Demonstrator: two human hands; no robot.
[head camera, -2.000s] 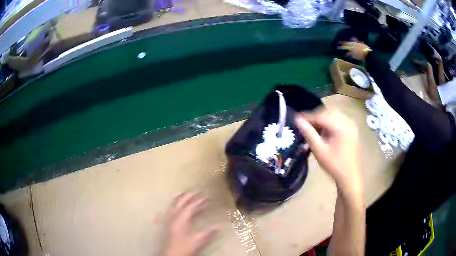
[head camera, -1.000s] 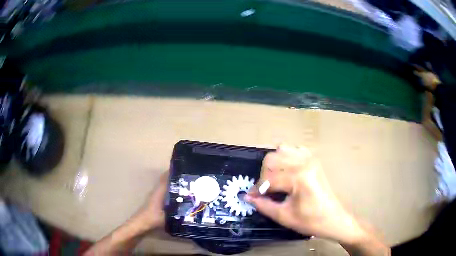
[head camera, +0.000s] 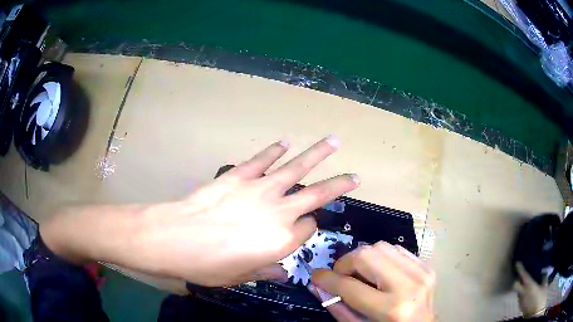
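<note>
The black base housing (head camera: 389, 227) lies in front of me, largely covered by my hands. A white toothed drive gear (head camera: 320, 250) with a dark centre hole shows between them. My left hand (head camera: 251, 229) reaches across the housing from the left, three fingers spread. Its thumb and curled index finger are at the gear's left side; whether they grip it is hidden. My right hand (head camera: 377, 286) is at the gear's lower right, fingertips pinched near the centre hole. A slim white strip (head camera: 330, 302) shows between its fingers. The motor and wires are hidden.
A black round fan unit with white blades (head camera: 44, 113) stands at the left end of the tan bench (head camera: 188, 119). A green strip (head camera: 352, 50) runs behind. At the right, another person's hand (head camera: 531, 292) touches a dark round part (head camera: 537, 248).
The housing was turned and drawn close to me. My left hand has moved from its left side across its top to the gear. My right hand stays by the gear's centre, now lower.
</note>
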